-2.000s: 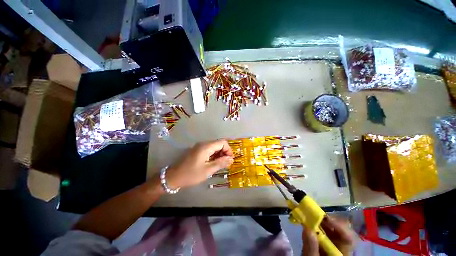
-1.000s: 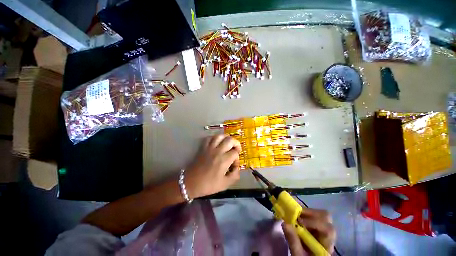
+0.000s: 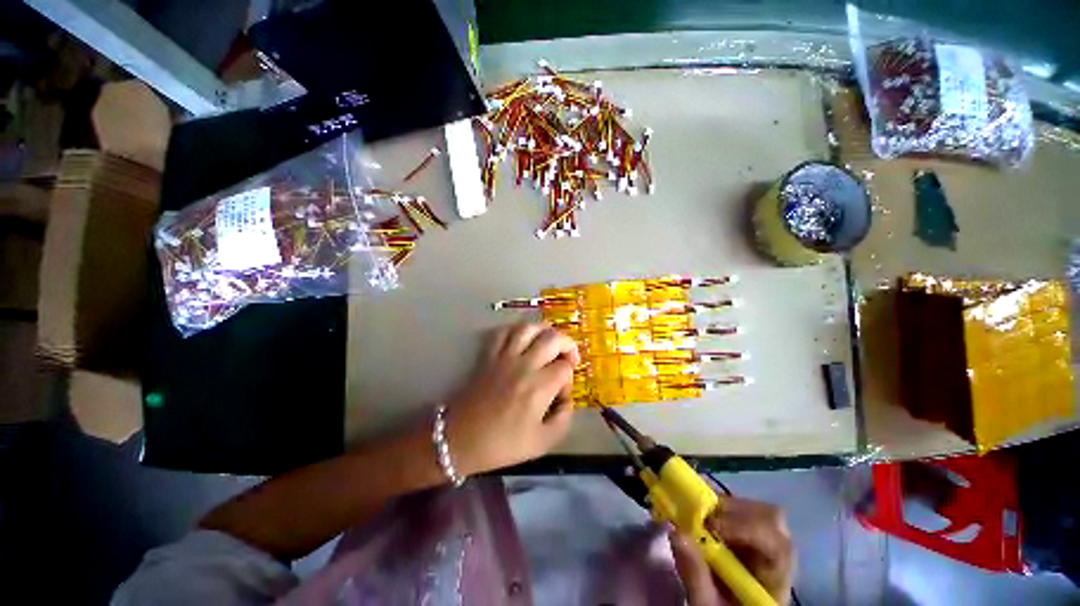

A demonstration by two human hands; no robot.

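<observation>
The golden-yellow taped board panel (image 3: 640,337) lies flat on the mat, with short leads sticking out on its right side and one at its upper left. My left hand (image 3: 527,385) rests on the panel's left edge with fingers curled; what the fingertips hold is hidden. My right hand (image 3: 740,545) grips the yellow soldering iron (image 3: 687,497). Its dark tip is at the panel's lower edge, close to my left fingers; I cannot tell if it touches.
A loose lead pile (image 3: 563,142) and white strip (image 3: 465,168) lie behind. A bag of leads (image 3: 255,255) and black machine box (image 3: 367,71) are left. A round tin (image 3: 776,219), small black block (image 3: 837,386), second bag (image 3: 947,101) and taped block (image 3: 1019,361) are right.
My left hand has moved from the panel's left middle down to its lower left. The iron's tip has moved down and left to the panel's lower edge. The camera view has shifted.
</observation>
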